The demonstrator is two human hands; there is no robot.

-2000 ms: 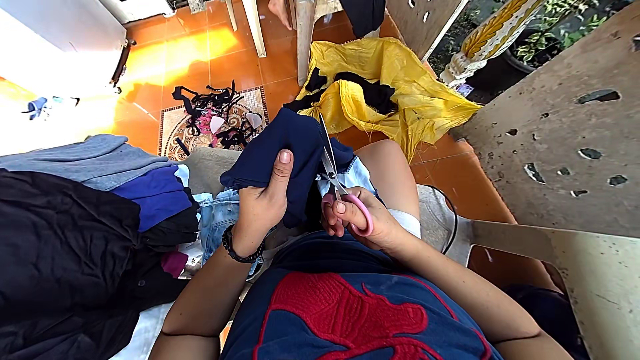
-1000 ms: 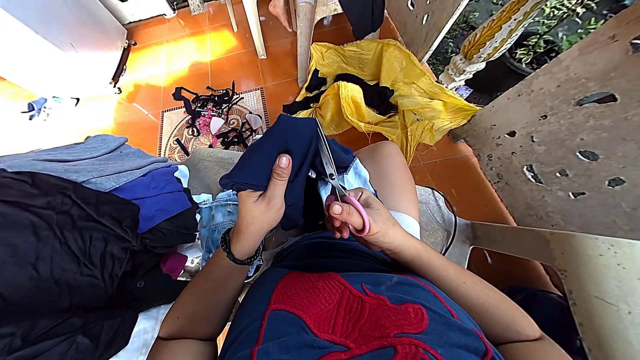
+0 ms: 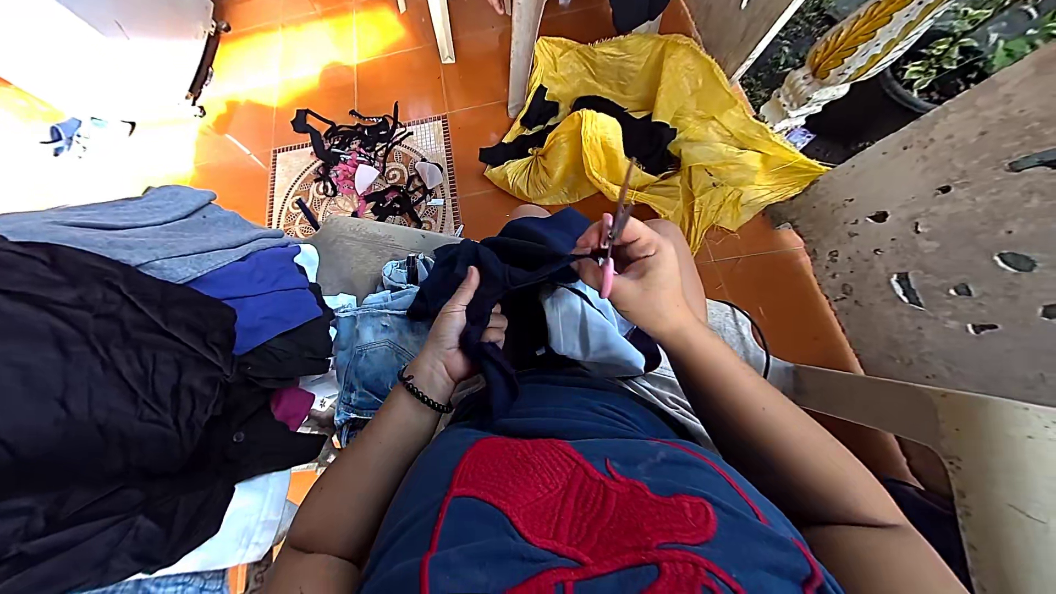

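Bunched navy cloth [image 3: 495, 268] lies over my lap, with my left hand [image 3: 462, 334] closed on its near part. My right hand [image 3: 639, 268] pinches the cloth's right end between thumb and fingers and also holds pink-handled scissors [image 3: 615, 235]. Their blades point up and away from me; whether they are parted is hard to tell. The cloth is stretched between both hands. Beneath it, light blue fabric [image 3: 590, 330] rests on my lap.
Folded jeans [image 3: 375, 351], a grey garment [image 3: 157, 231] and black clothing [image 3: 107, 371] are piled at left. Black and pink scraps [image 3: 355, 165] lie on the tiled floor. A yellow woven sack [image 3: 718, 148] with black cloth spreads ahead. A chair's armrest [image 3: 866, 400] is at right.
The scissors' blades were along the navy cloth and now point up above it. My right hand has moved up and taken hold of the cloth's edge. The cloth has been bunched and stretched.
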